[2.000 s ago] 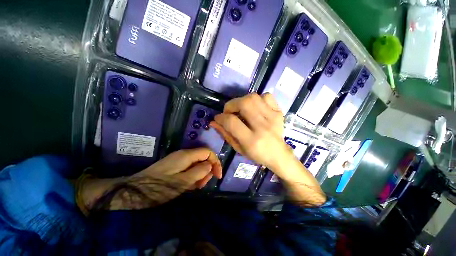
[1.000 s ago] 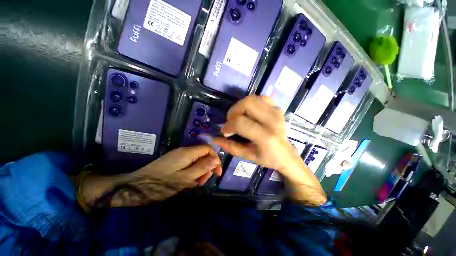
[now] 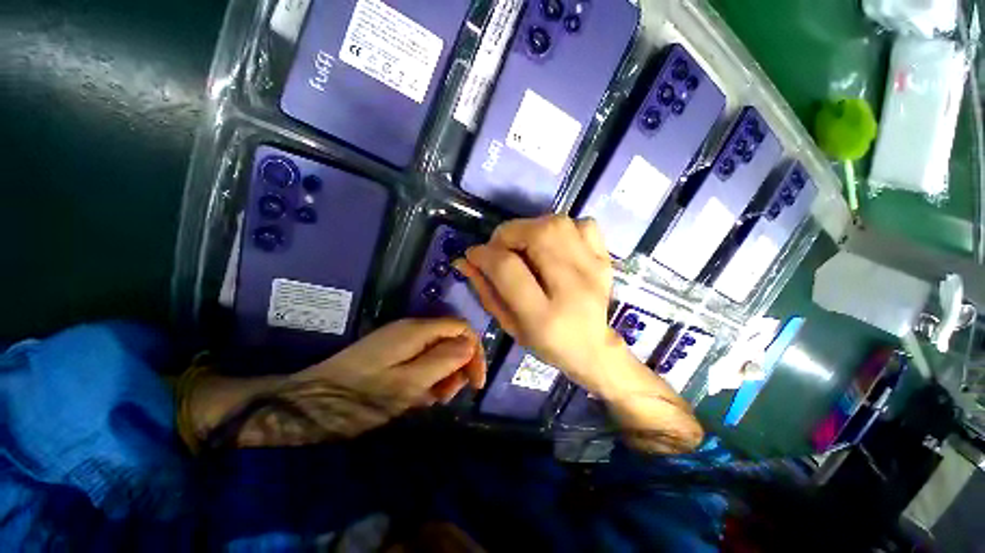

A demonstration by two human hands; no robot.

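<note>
Purple smartphones lie back up in a clear blister tray (image 3: pixel 221 119). My right hand (image 3: pixel 551 283) reaches over one phone (image 3: pixel 467 305), thumb and fingertips pinched together at its rear camera lenses (image 3: pixel 436 270). Anything between these fingertips is too small to tell. My left hand (image 3: pixel 416 362) is over the lower part of the same phone, with its fingers curled and the tips close together; whether it holds something is hidden. The hands cover much of this phone. A neighbouring phone (image 3: pixel 308 243) lies to its left with a white label.
A blue strip (image 3: pixel 763 373) and white pieces (image 3: pixel 740 365) lie right of the tray. Further right are a green pom-pom pen (image 3: pixel 845 130), a white pack in clear plastic (image 3: pixel 918 117), a white blocky object (image 3: pixel 873 292) and a dark object with pink-purple colours (image 3: pixel 859 410).
The view has shifted slightly, moving the tray rightward in the picture. My right fingertips, lower and near a small shiny piece a second ago, are back up at the lenses; that piece no longer shows.
</note>
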